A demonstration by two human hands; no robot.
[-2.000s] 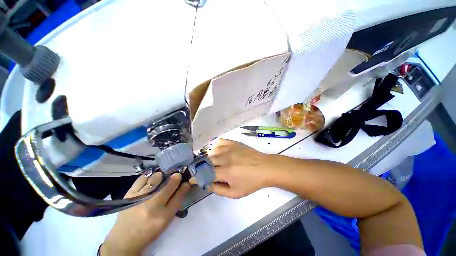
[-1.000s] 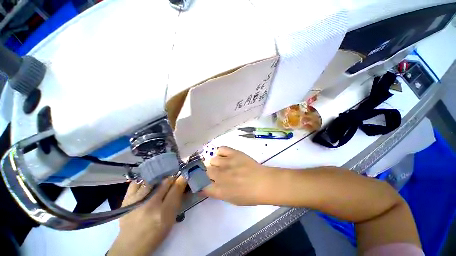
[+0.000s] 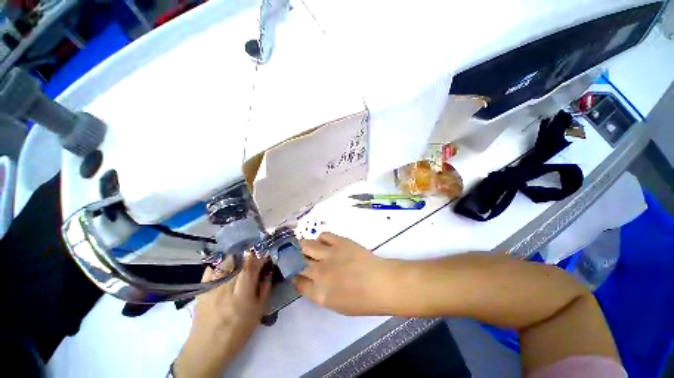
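Note:
The white sewing machine head (image 3: 170,148) fills the upper left and middle. My left hand (image 3: 225,314) lies at the needle area, its fingertips at black fabric (image 3: 156,274) that runs left under the machine head. A small dark part shows between its fingers. My right hand (image 3: 336,275) is curled just right of the grey block (image 3: 287,258) by the presser foot. Its fingertips are partly hidden, and I cannot tell whether they grip fabric. The grey knurled knob (image 3: 238,235) and the curved metal guard (image 3: 92,255) partly cover the left fingertips and fabric.
Green snips (image 3: 388,198) and a blue pen (image 3: 395,207) lie under the machine arm, near a snack packet (image 3: 430,179). A looped black strap (image 3: 521,181) lies to the right. The ruler-marked table edge (image 3: 414,328) runs below my right forearm. Black bulk (image 3: 44,273) is at far left.
The view has shifted, so the machine's front end sits differently in the picture. More black fabric shows below the guard at left than one second ago. Both hands remain by the needle area, with slightly changed finger positions.

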